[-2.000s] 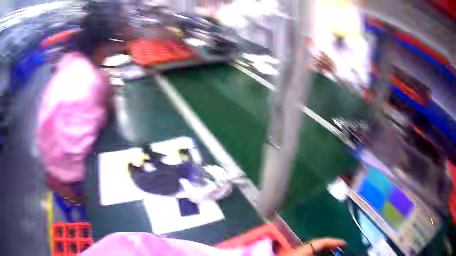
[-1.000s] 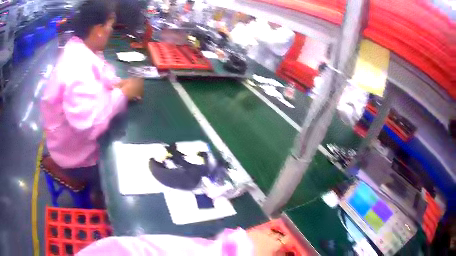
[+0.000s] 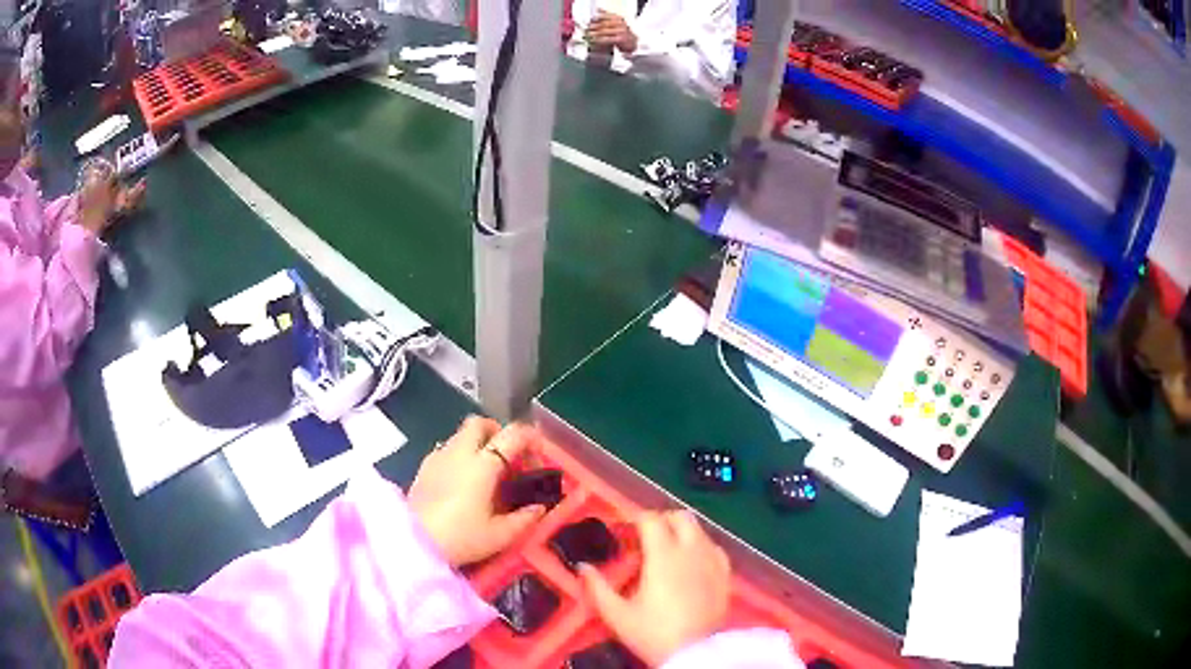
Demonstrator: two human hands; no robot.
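An orange-red compartment tray lies in front of me, with dark watches in some pockets. My left hand, bare with a ring, has its fingers around a dark watch at the tray's back left. My right hand is over the tray, thumb and fingers at the sides of another dark watch in or just above a pocket. A dark watch sits in a pocket between my hands. Two watches with lit icons, one left of the other, lie on the green bench.
A test instrument with a calculator on top stands right. Before it are a white flat box and a paper sheet with a blue pen. A grey post rises ahead. Papers and a person are left.
The view has turned right and down. Both my hands now show at the tray with watches; one second ago mainly a pink sleeve showed. The two lit watches have come into view.
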